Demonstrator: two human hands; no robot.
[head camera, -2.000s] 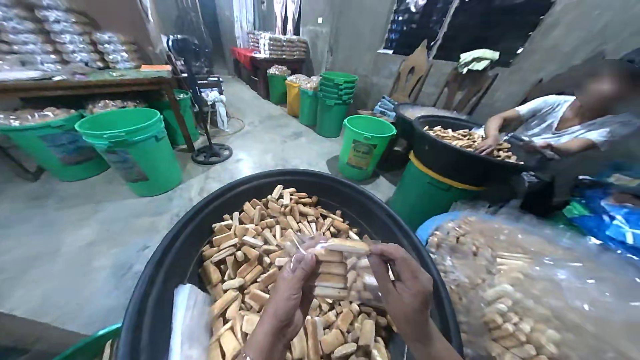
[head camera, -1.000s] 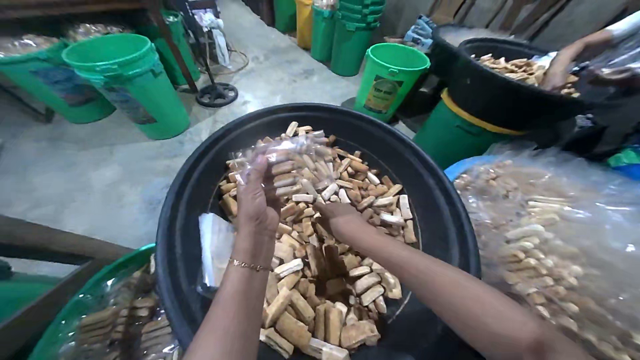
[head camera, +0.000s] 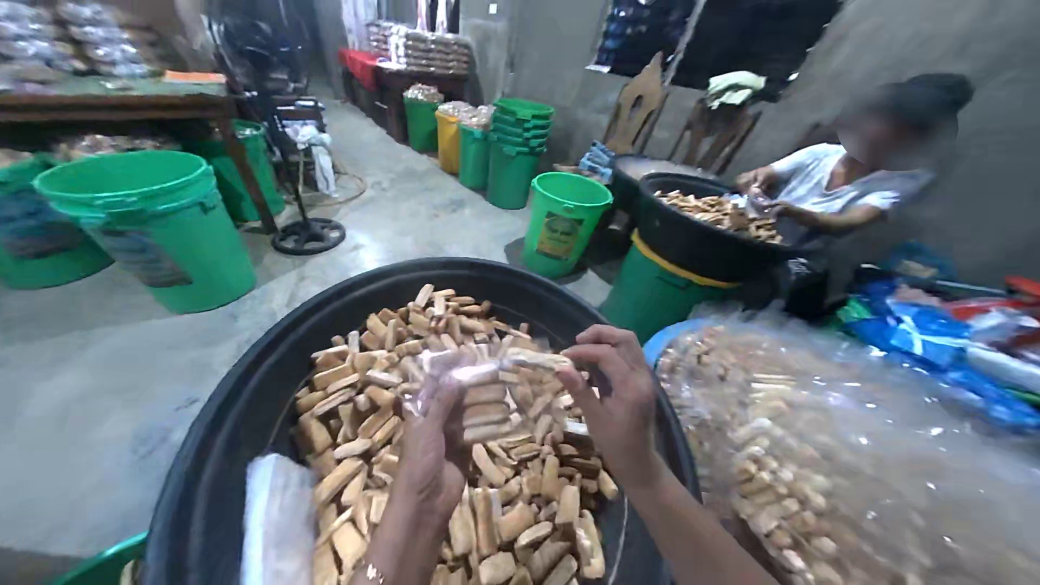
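Observation:
My left hand (head camera: 435, 447) grips a clear plastic bag (head camera: 485, 406) with several biscuit sticks stacked inside it. My right hand (head camera: 613, 398) holds a biscuit stick (head camera: 536, 359) by its right end, at the upper part of the bag. Both hands are over a large round black tub (head camera: 215, 431) of loose baked biscuit sticks (head camera: 349, 479). A stack of flat plastic bags (head camera: 278, 520) lies inside the tub's left edge.
A big clear bag of biscuits (head camera: 812, 471) stands close on the right. Beyond it, a person (head camera: 853, 179) works over another black tub (head camera: 682, 244). Green buckets (head camera: 569, 219) and a pedestal fan (head camera: 309, 236) stand ahead; nested green buckets (head camera: 162, 244) are at left.
My right hand has come up out of the biscuit pile and now has a biscuit stick at the bag. The left hand keeps the bag. The view has tilted up.

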